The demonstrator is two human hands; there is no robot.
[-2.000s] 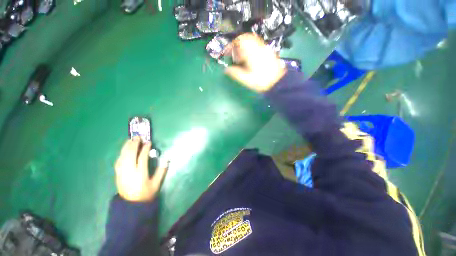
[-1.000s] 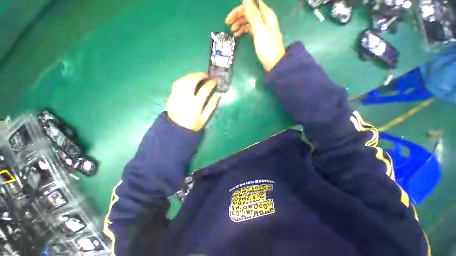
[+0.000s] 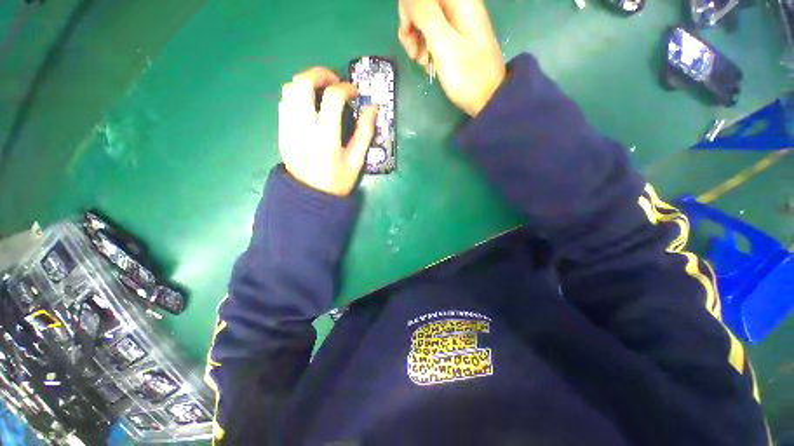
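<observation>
An open phone unit (image 3: 378,96), a black oblong shell with a silver, white and blue board inside, lies upright in the picture on the green bench top (image 3: 218,113). A small round white part shows near its lower end. My left hand (image 3: 319,131) holds the unit from its left side, thumb across the board. My right hand (image 3: 457,52) is up and to the right, apart from the unit, fingers curled. A short thin pale tip shows below its fingers; what it belongs to is hidden.
A clear tray (image 3: 187,370) with dark units stands at lower left, with a dark unit (image 3: 131,261) beside it. Another open unit (image 3: 699,65) lies at upper right, near more parts at the top edge. Blue plastic objects (image 3: 753,287) show beyond the bench edge at right.
The view has shifted. The unit lay farther from my left palm and now my fingers and thumb are over its side. My right hand was open with fingers spread and is now curled.
</observation>
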